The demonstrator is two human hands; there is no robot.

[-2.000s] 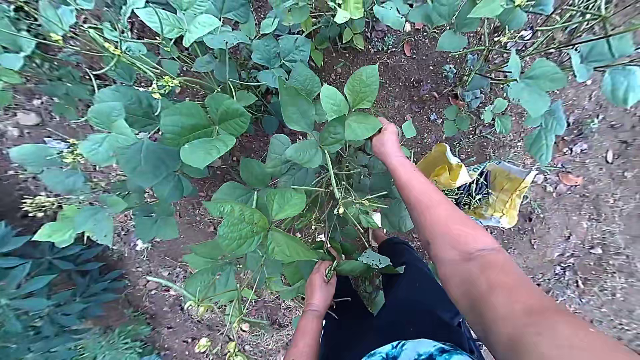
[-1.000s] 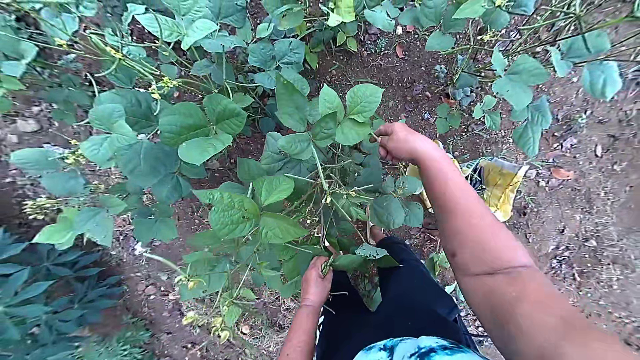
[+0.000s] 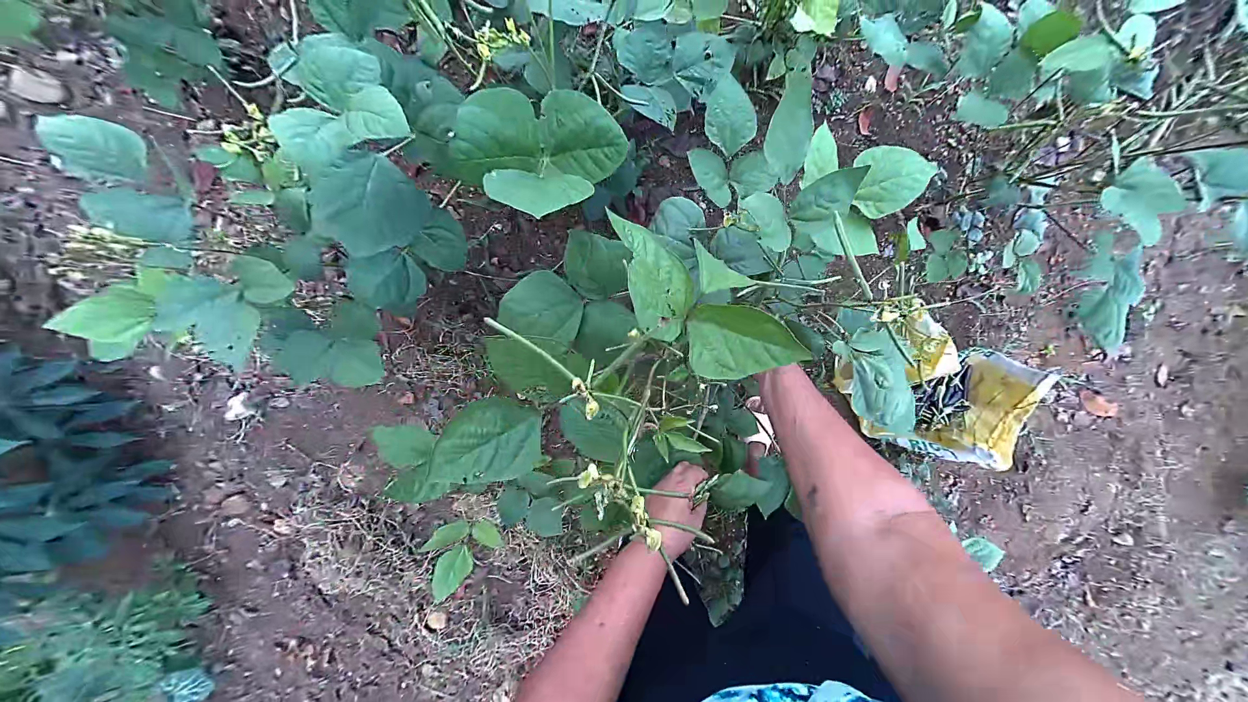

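Note:
A leafy bean plant (image 3: 634, 390) with green pods and small yellow flowers stands in front of me. My left hand (image 3: 681, 495) is low in its foliage, among the stems; leaves and stems hide most of the fingers, so its grip cannot be made out. My right forearm (image 3: 848, 468) reaches into the same plant, and a broad green leaf (image 3: 746, 341) covers the right hand. To the right of that arm, an open yellow and white plastic sack (image 3: 1009, 400) lies on the soil with dark, slender pods (image 3: 944, 392) inside.
More bean plants (image 3: 536, 146) spread across the top and upper left. Dark blue-green foliage (image 3: 58, 458) grows at the left edge. Brown soil (image 3: 263, 526) with dry roots and litter lies between the plants. Thin branches (image 3: 1102, 122) reach in from the upper right.
My right hand has moved from the plant's upper right side, where it showed, down behind the leaves. The plant's stems have shifted and pods now hang over my left wrist.

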